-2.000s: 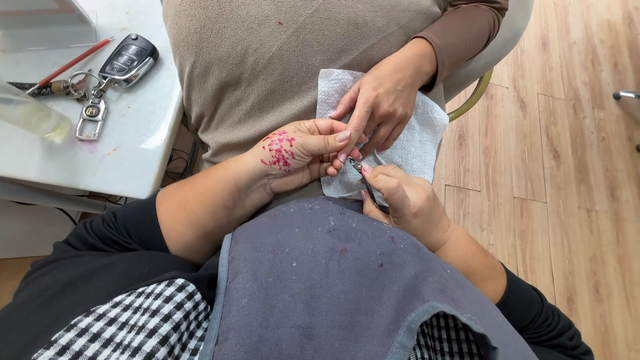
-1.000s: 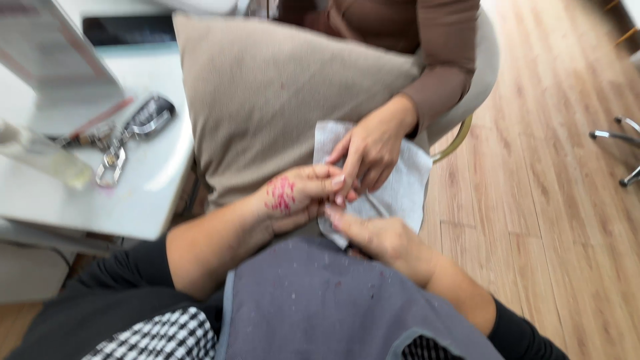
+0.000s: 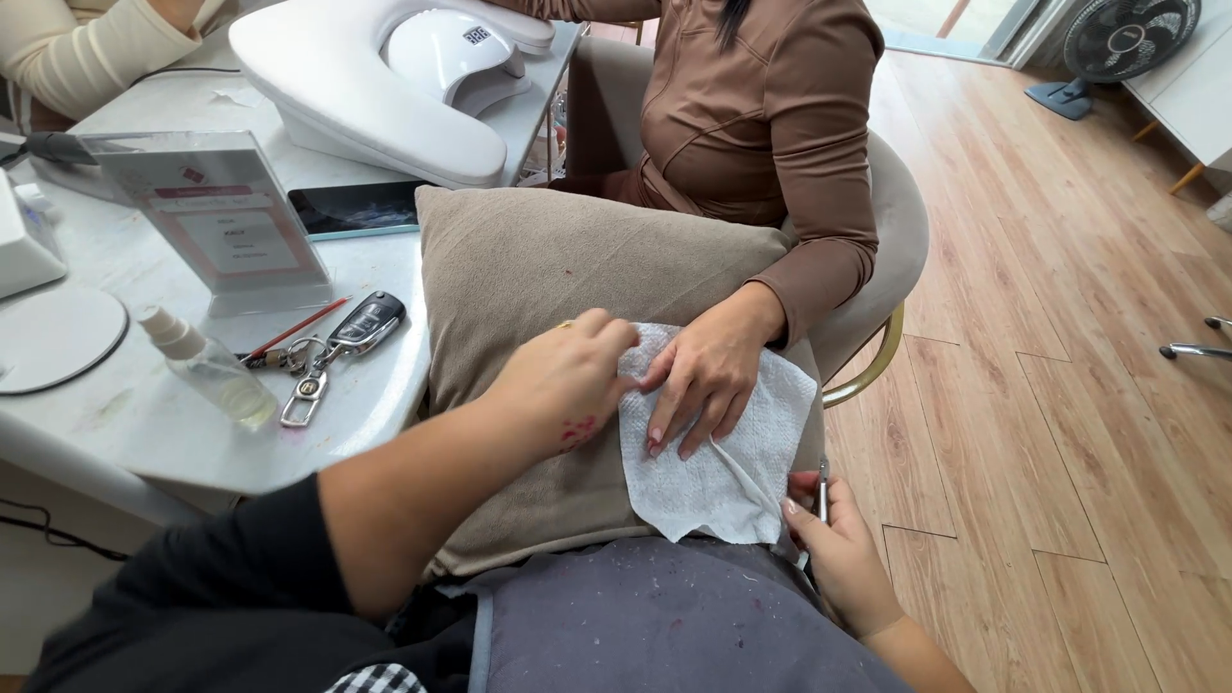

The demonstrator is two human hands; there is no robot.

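Observation:
My left hand [image 3: 568,380] is curled at the upper left corner of a white paper towel [image 3: 707,491], its fingertips close to the thumb of the other person's hand [image 3: 707,371]; whether it pinches the towel cannot be told. That person's hand rests palm down on the towel, which lies over a beige cushion [image 3: 539,255]. At the towel's lower right, my right hand [image 3: 842,549] holds a slim metal cuticle nipper [image 3: 823,489] upright, with thumb and fingers also beside the towel's corner.
On the white table at left are a spray bottle [image 3: 207,371], a car key [image 3: 366,322], a red pencil-like stick [image 3: 298,325], a sign stand [image 3: 217,217] and a phone [image 3: 356,209]. Behind them stands a nail lamp [image 3: 452,58]. The person sits in a padded chair [image 3: 895,221].
My hands have moved apart: the left up and left to the towel's upper corner, the right down and right with the nipper. The other person's hand now lies flat. The view has tilted up.

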